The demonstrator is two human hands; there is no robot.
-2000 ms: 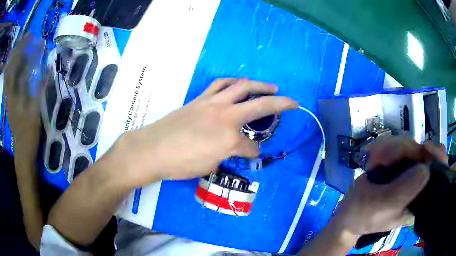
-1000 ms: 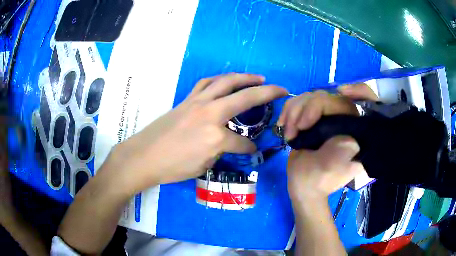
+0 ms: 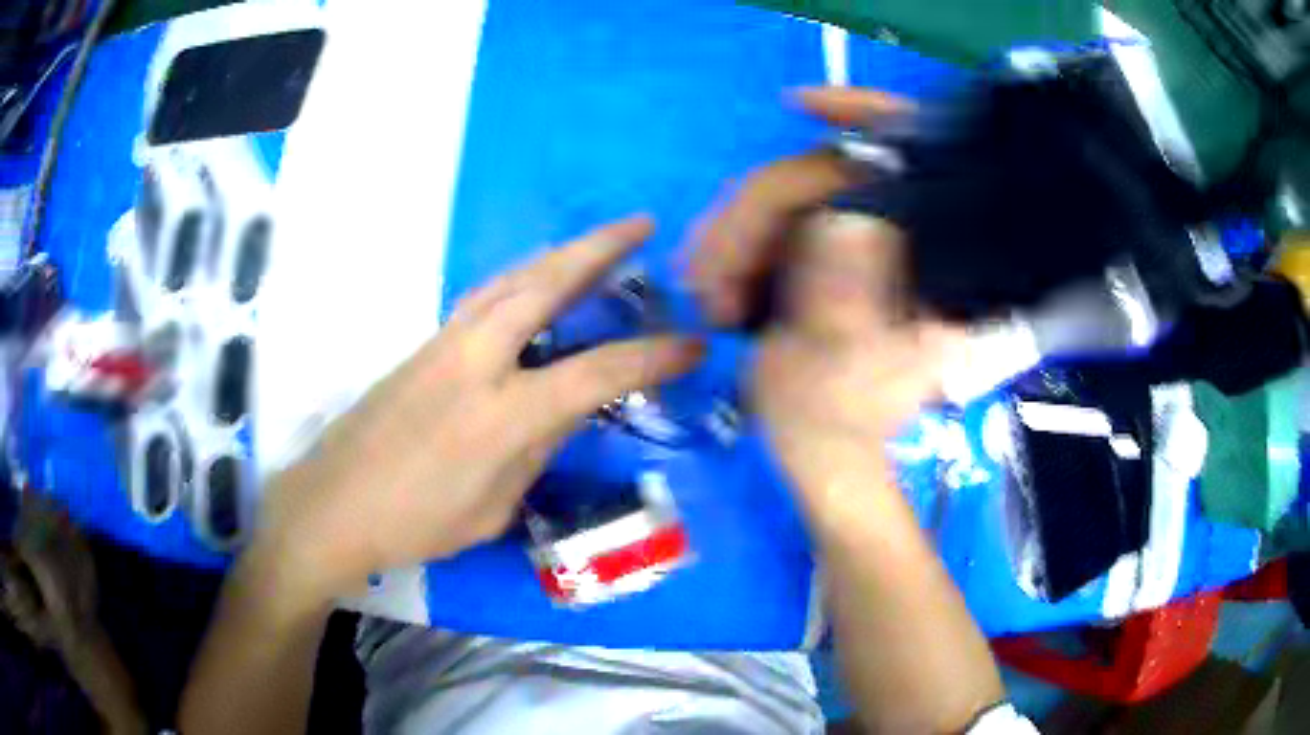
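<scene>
The picture is blurred. My left hand [image 3: 431,395] lies over the ring board assembly [image 3: 596,323], with thumb and fingers around its dark centre; the hand covers part of it. My right hand [image 3: 841,330] is shut on the thick black electric screwdriver [image 3: 991,194], to the right of the assembly. The bit tip cannot be made out. The banded round part [image 3: 611,546], white with a red stripe, lies just below my left hand. Dark lead wires [image 3: 661,419] run between the two parts.
Blue-and-white printed sheet [image 3: 560,129] lies under the work. A coworker's hand [image 3: 58,574] shows at the lower left, below another red-and-white part [image 3: 108,359]. Green surface [image 3: 948,22] runs along the top. A red object [image 3: 1149,646] is at the lower right. The screwdriver hides the feeder area.
The right hand has come from the feeder at the right to beside the ring board assembly with the screwdriver. The left hand has stayed around the assembly. The view has shifted.
</scene>
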